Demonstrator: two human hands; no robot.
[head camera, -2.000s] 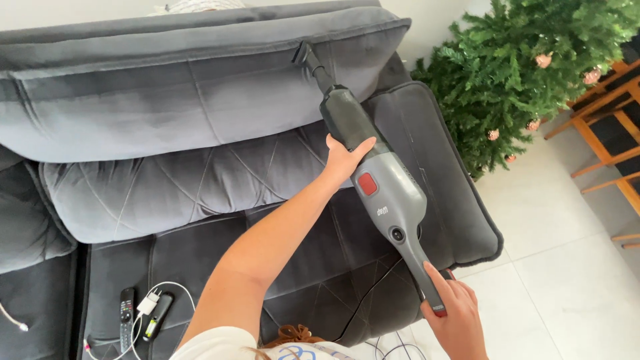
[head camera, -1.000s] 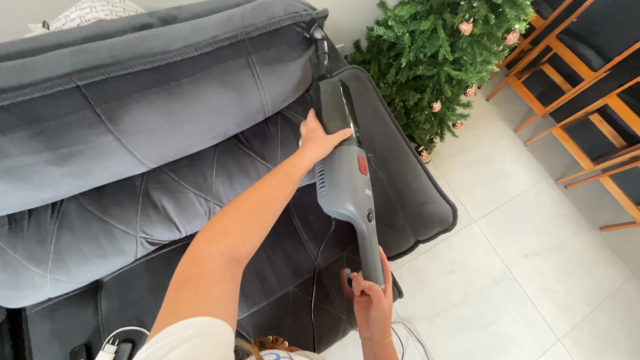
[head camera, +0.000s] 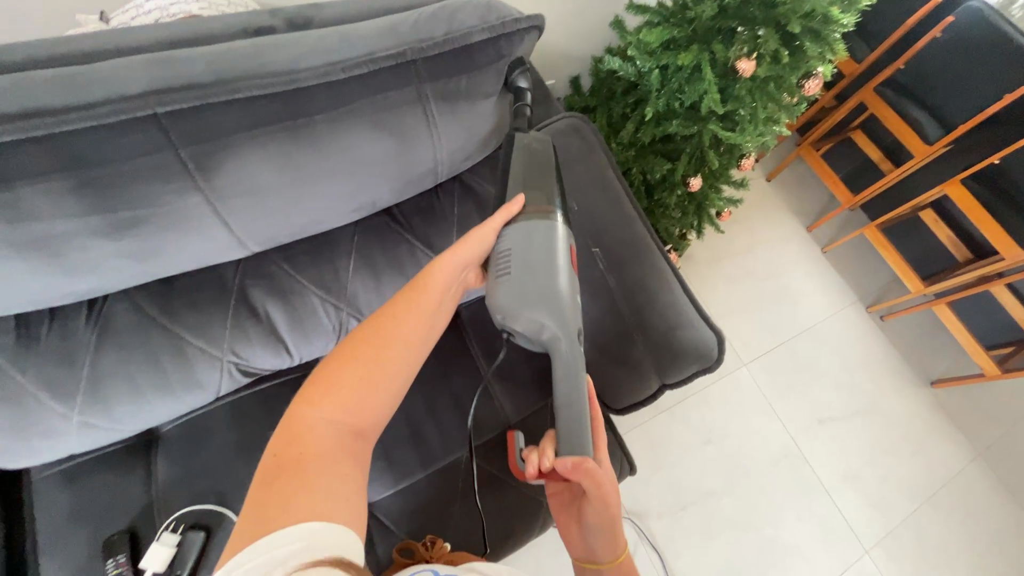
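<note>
A grey corded handheld vacuum cleaner (head camera: 534, 276) points away from me over the dark grey velvet sofa (head camera: 320, 184). My left hand (head camera: 484, 248) supports its body from the left side, thumb on top near the dust cup. The handle's end is gripped by my right hand (head camera: 580, 480), with fingers passing by the red-and-grey hook part. At the front, the black angled nozzle (head camera: 520, 88) reaches the right end of the back cushion, beside the armrest (head camera: 640, 272). The black power cord (head camera: 472, 436) hangs from the vacuum's body over the seat.
A green Christmas tree (head camera: 680, 104) with copper-coloured baubles stands behind the armrest. Wooden chairs with dark seats (head camera: 936, 88) are at the right, on pale floor tiles (head camera: 800, 448). A remote control (head camera: 118, 554) and a white charger with cable (head camera: 162, 550) lie on the seat at lower left.
From the back cushion's front face, the nozzle has moved right to its end by the armrest. The vacuum has turned, so its red part is now mostly out of sight. The view has shifted right.
</note>
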